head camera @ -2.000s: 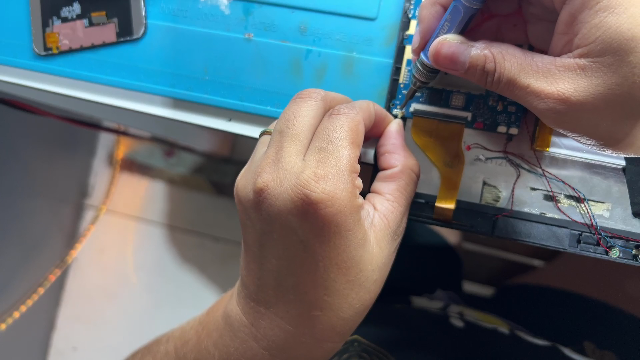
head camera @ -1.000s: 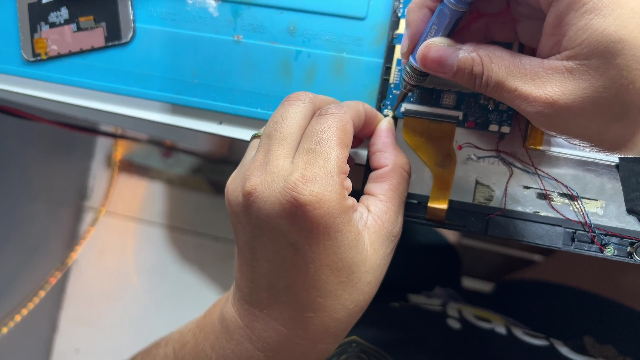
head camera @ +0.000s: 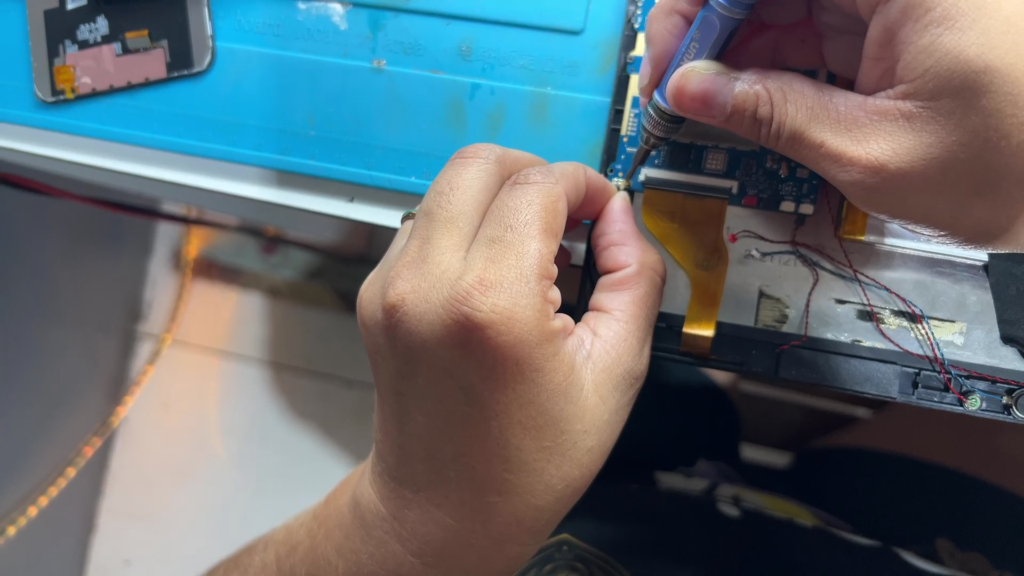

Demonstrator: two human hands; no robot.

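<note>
My right hand (head camera: 880,112) grips a blue precision screwdriver (head camera: 696,56), its thin tip slanting down to the lower left corner of a blue circuit board (head camera: 688,160). At that same corner the thumb and index fingertips of my left hand (head camera: 496,344) meet, close to the driver's tip. A small light-coloured part shows at the fingertips; whether they pinch it I cannot tell. Just right of them an orange flat ribbon cable (head camera: 694,256) runs down from a connector on the board to the black frame edge (head camera: 840,368) of the opened device. My right hand covers much of the board.
A blue silicone work mat (head camera: 360,104) lies left of the device, with a phone screen part (head camera: 120,68) at its upper left. Thin red and dark wires (head camera: 880,292) cross the metal plate at right. A glowing rope light (head camera: 120,408) hangs beyond the table's white edge (head camera: 200,172).
Both hands hold nearly the same pose, with the screwdriver tip staying by the left fingertips at the board's corner. The view has shifted slightly.
</note>
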